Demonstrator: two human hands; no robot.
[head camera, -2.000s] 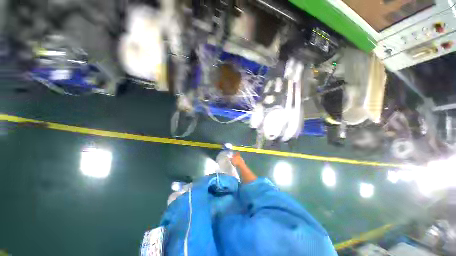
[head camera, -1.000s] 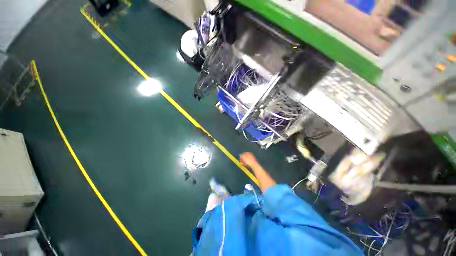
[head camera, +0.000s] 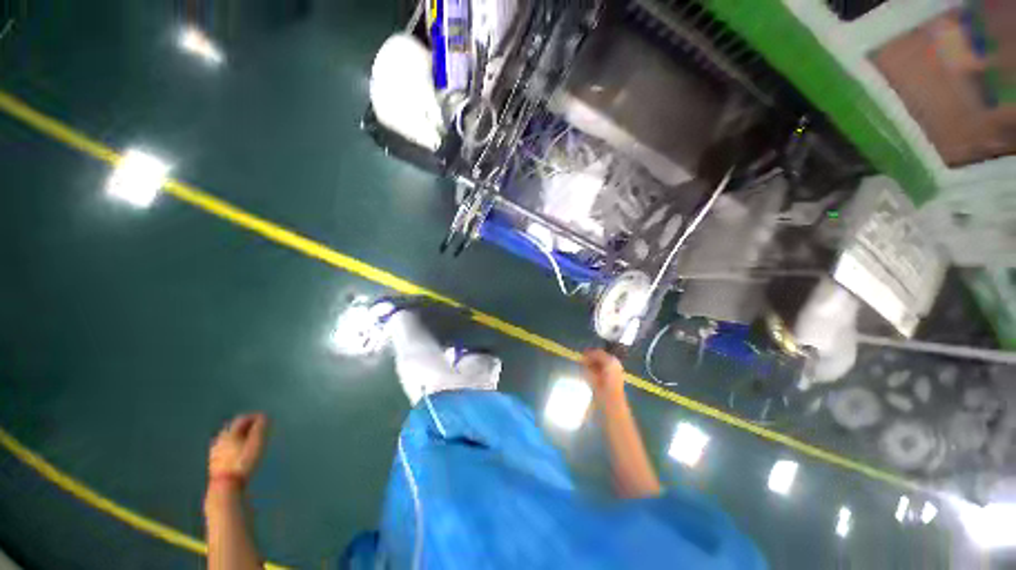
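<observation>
My left hand (head camera: 237, 448) is bare and blurred at the lower left, over the green floor. Its fingers are curled, and no held thing shows. My right hand (head camera: 603, 371) is bare, with its fingers closed, and no object shows in it. It appears just below a white component reel (head camera: 622, 306) at the outer end of the machine's feeder area; contact cannot be told. A thin pale strip (head camera: 693, 232) slants up from beside the reel.
A blue scrap bin (head camera: 535, 251) holds tangled pale strands. A white rounded object (head camera: 403, 91) stands beside a blue-and-yellow cylinder (head camera: 449, 45). A pale keyboard (head camera: 891, 265) lies at the right, near the green-striped machine (head camera: 819, 95). A yellow line (head camera: 273, 232) crosses the floor. My white shoes show.
The view has turned, and the yellow line now slants less steeply. My left hand has come into view at the lower left. The reel now shows above my right hand.
</observation>
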